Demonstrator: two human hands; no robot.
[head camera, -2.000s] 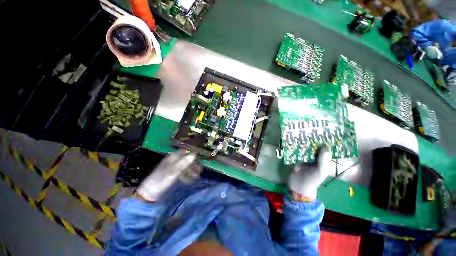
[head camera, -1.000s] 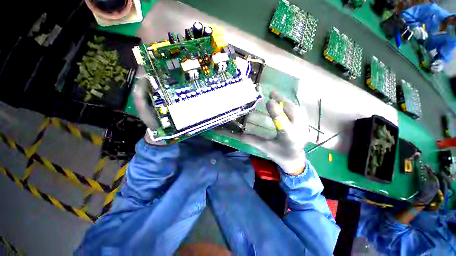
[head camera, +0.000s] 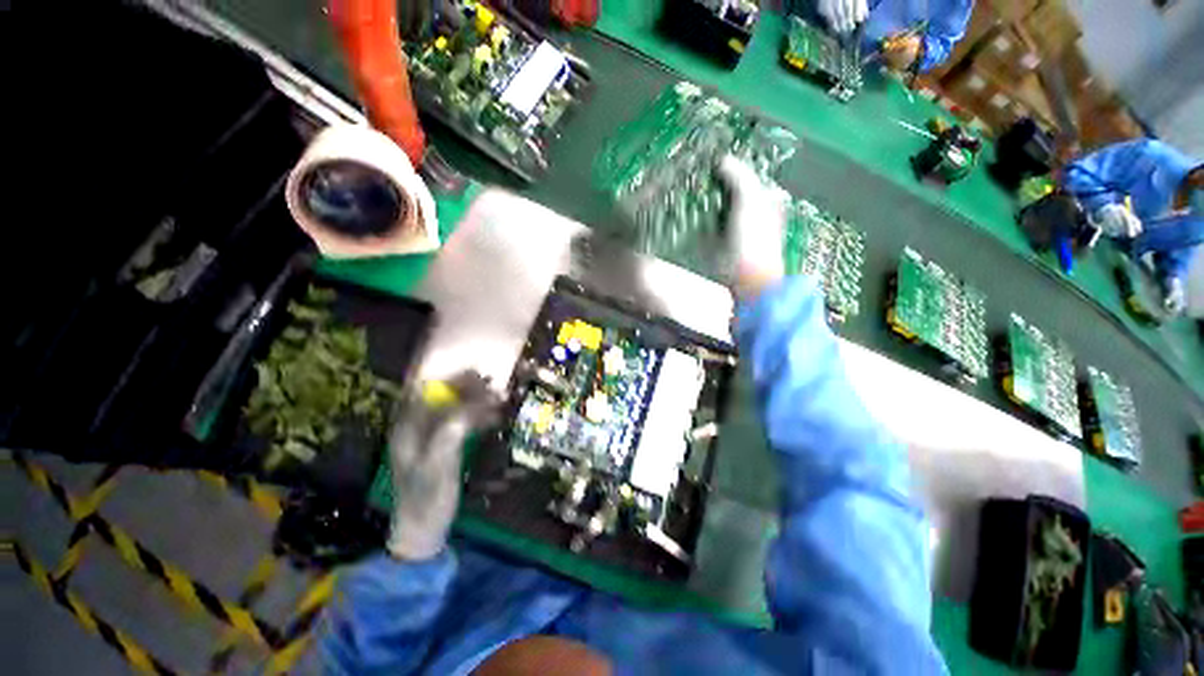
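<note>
A populated circuit board sits in a black carrier frame (head camera: 495, 495) on the bench in front of me, its long white block (head camera: 664, 423) facing up. My right hand (head camera: 755, 218), gloved, is stretched out beyond the frame and grips the edge of a green circuit board (head camera: 673, 152), blurred, at the row on the far side. My left hand (head camera: 433, 449), gloved with a yellow fingertip, is at the frame's left edge. It is blurred, and I cannot tell if its fingers hold anything.
Small olive pieces (head camera: 310, 383) fill the left tray. A tape roll (head camera: 350, 198) and orange-red tube (head camera: 374, 73) stand behind it. Another framed board (head camera: 508, 79) lies far left. Unframed boards (head camera: 940, 310) line the far side. A black parts bin (head camera: 997, 581) stands right. Co-workers' sleeves (head camera: 1129, 185) show across.
My left hand no longer holds up the tilted board and is down by the frame. My right hand has moved forward to the far row with a green board. The view has shifted.
</note>
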